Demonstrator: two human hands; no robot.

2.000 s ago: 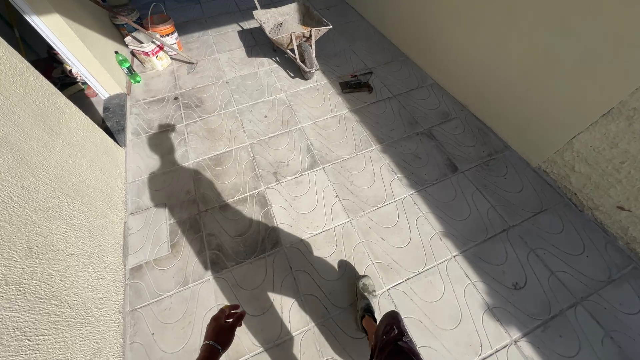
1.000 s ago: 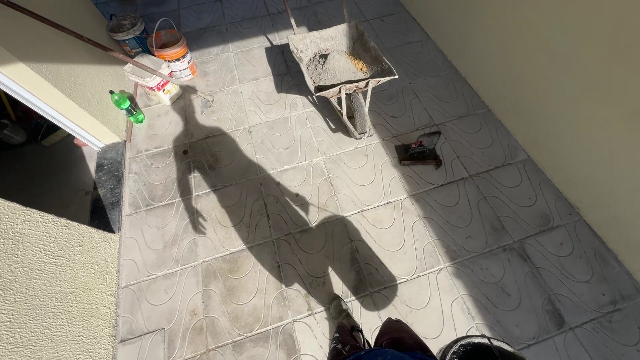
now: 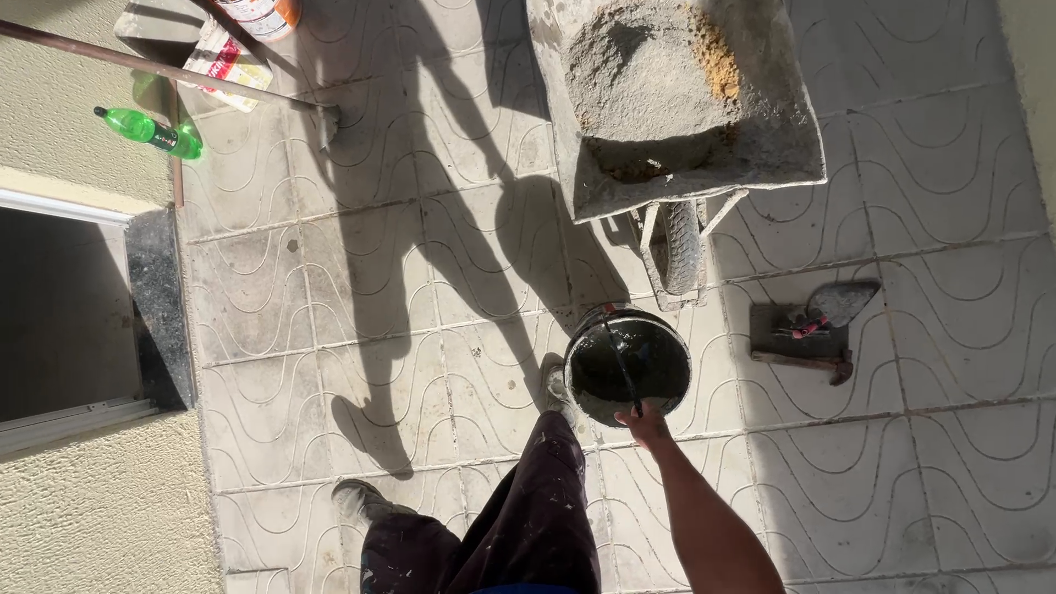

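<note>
My right hand is closed around the handle of a bucket, low in the middle of the head view. Dark liquid fills much of the bucket, and its handle crosses over the opening. Just beyond it stands a wheelbarrow holding a mound of grey powdery material with a patch of yellowish sand along one side. The wheelbarrow's wheel points toward me. My left hand is outside the view.
On the right, a trowel and a hammer lie with a dark flat board on the tiles. At left are a long-handled tool, a green plastic bottle, an orange-and-white bucket and a doorway's stone sill.
The wheelbarrow and the tools beside it are much closer now as I have walked forward. The bucket in my right hand has come fully into view; one second ago only its rim showed.
</note>
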